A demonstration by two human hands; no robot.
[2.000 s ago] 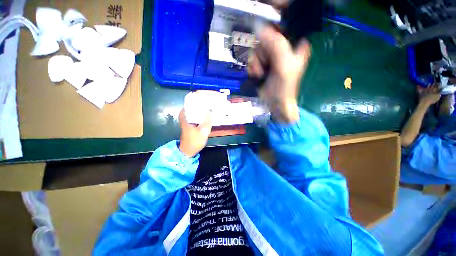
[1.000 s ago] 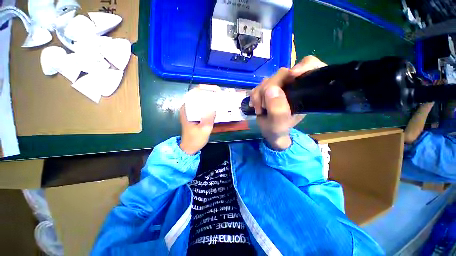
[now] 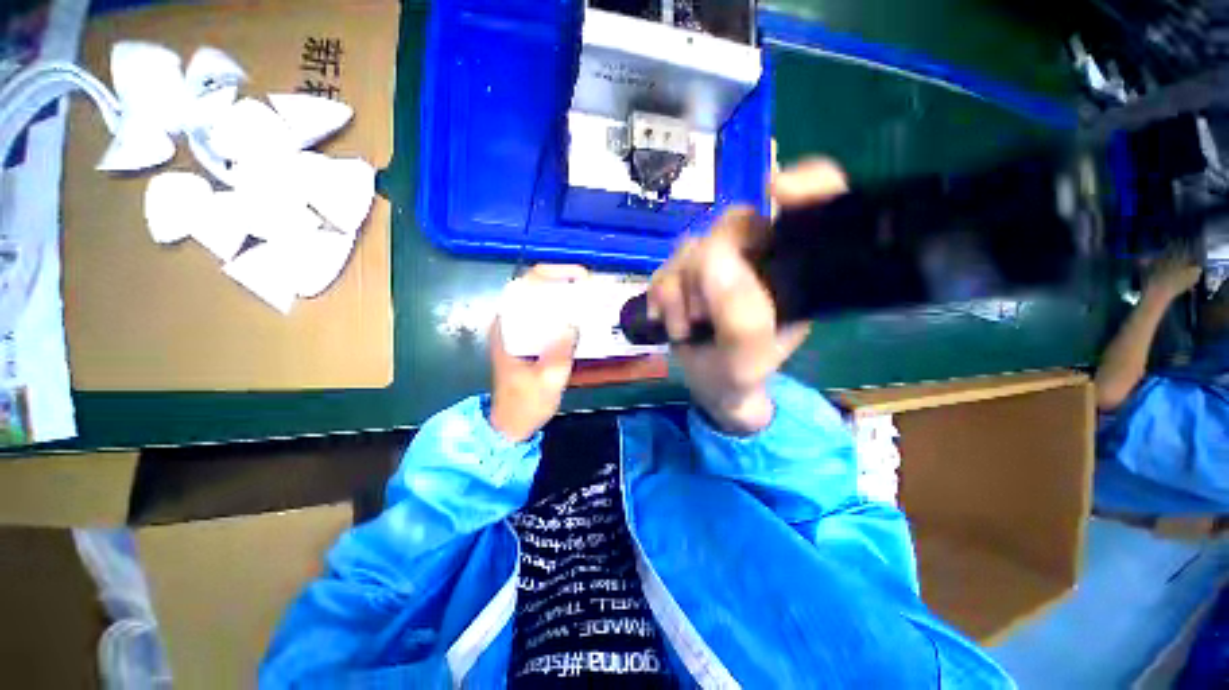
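Observation:
My left hand (image 3: 528,361) holds a white plastic part (image 3: 539,318) at the front edge of the green bench, over a reddish-orange base (image 3: 617,371). My right hand (image 3: 728,307) grips a thick black electric screwdriver (image 3: 917,243), held nearly level with its rear to the right. It is blurred. Its narrow black front end is at the right part of the white part. The bit tip and any screw cannot be made out.
A silver-white screw feeder (image 3: 660,68) stands in a blue tray (image 3: 492,240) behind my hands. White shells (image 3: 256,175) lie piled on a cardboard sheet (image 3: 148,353) at left. An open cardboard box (image 3: 995,499) is below the bench edge. Another person's arm (image 3: 1139,324) is at far right.
My right hand has come from over the feeder to the white part with the screwdriver, whose front end has since shifted slightly left. My left hand stays on the part.

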